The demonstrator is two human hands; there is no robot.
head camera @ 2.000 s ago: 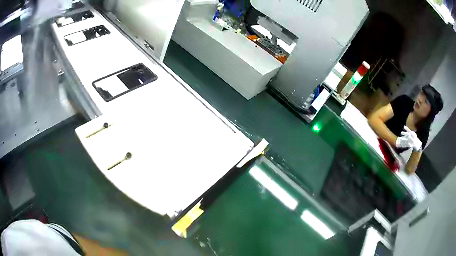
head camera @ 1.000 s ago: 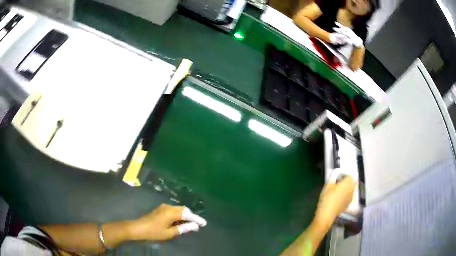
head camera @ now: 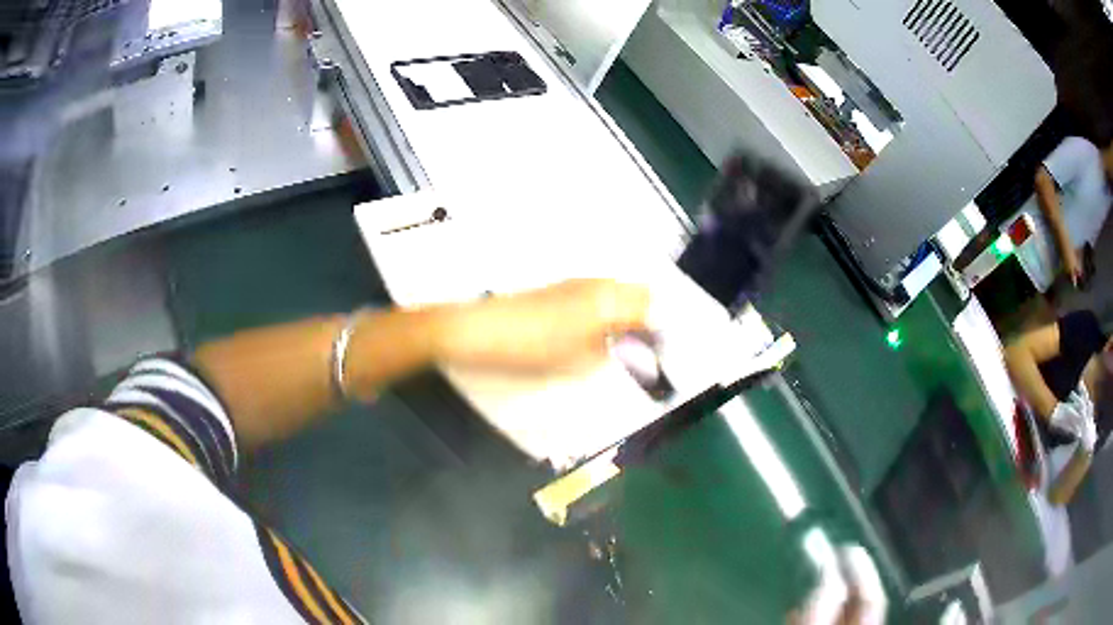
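Note:
A black phone frame (head camera: pixel 519 76) with a pale window lies on the white belt (head camera: pixel 537 159). My left hand (head camera: pixel 561 324) is blurred and reaches across the belt's near end. Its fingertips point down at the belt, with a small dark patch beside them; its grip cannot be told. A blurred dark flat piece (head camera: pixel 747 230) shows tilted at the belt's far edge, with no clear contact with either hand. My right hand (head camera: pixel 845 588) is blurred and cut off at the bottom edge, its white-covered fingertips over the green mat; its grip cannot be told.
Yellow tape (head camera: pixel 574 488) marks the belt's near corner. A grey metal machine bed (head camera: pixel 195 202) is at the left, and a grey machine (head camera: pixel 934 104) stands at the back. At the right are a white-gloved person (head camera: pixel 1074 415) and another person (head camera: pixel 1074 202).
The view has swung left. My left hand has moved from over the mat to over the belt end. My right hand has left the side slot. The dark tilted piece now shows at the belt.

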